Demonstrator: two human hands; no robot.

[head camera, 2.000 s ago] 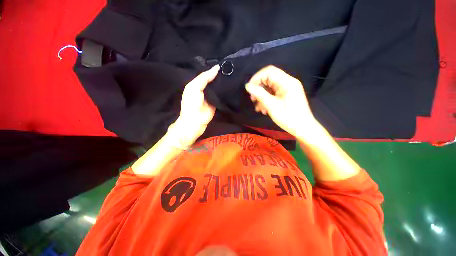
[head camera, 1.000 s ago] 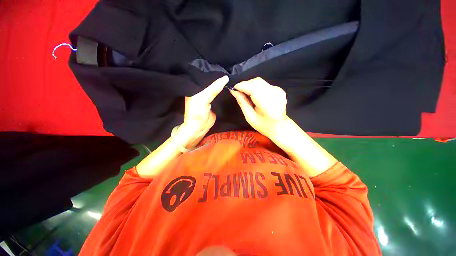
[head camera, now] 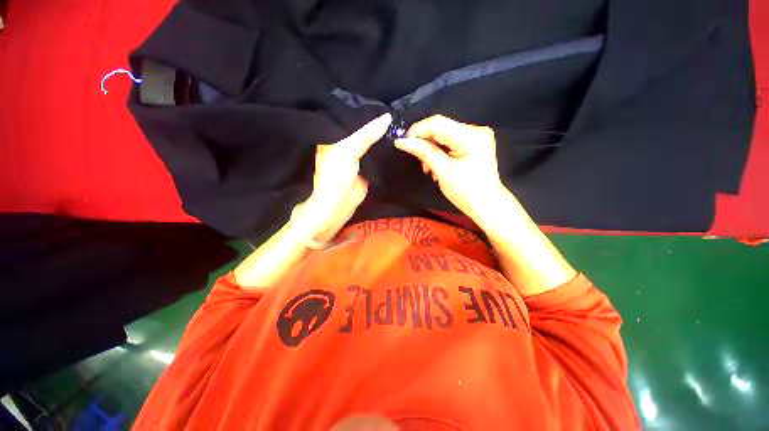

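Note:
A dark coat (head camera: 278, 160) lies spread across the red table, its collar to the left. A dark shiny button (head camera: 395, 129) is at the coat front between my two hands. My left hand (head camera: 341, 178) holds the coat edge beside the button, index finger extended to it. My right hand (head camera: 459, 158) has thumb and index finger pinched together at the button's right side. A needle or thread cannot be made out there. A blue-grey facing strip (head camera: 497, 67) runs from the button up to the right.
A white hanger hook (head camera: 120, 77) sticks out of the collar over the red table cloth (head camera: 67, 151). Another black garment (head camera: 93, 286) hangs at the left, below the table edge. The green floor (head camera: 700, 311) shows at the lower right.
My right hand was apart from the left two seconds ago and is now at the button. Since one second ago the button has come into view between my fingertips. The coat has shifted slightly.

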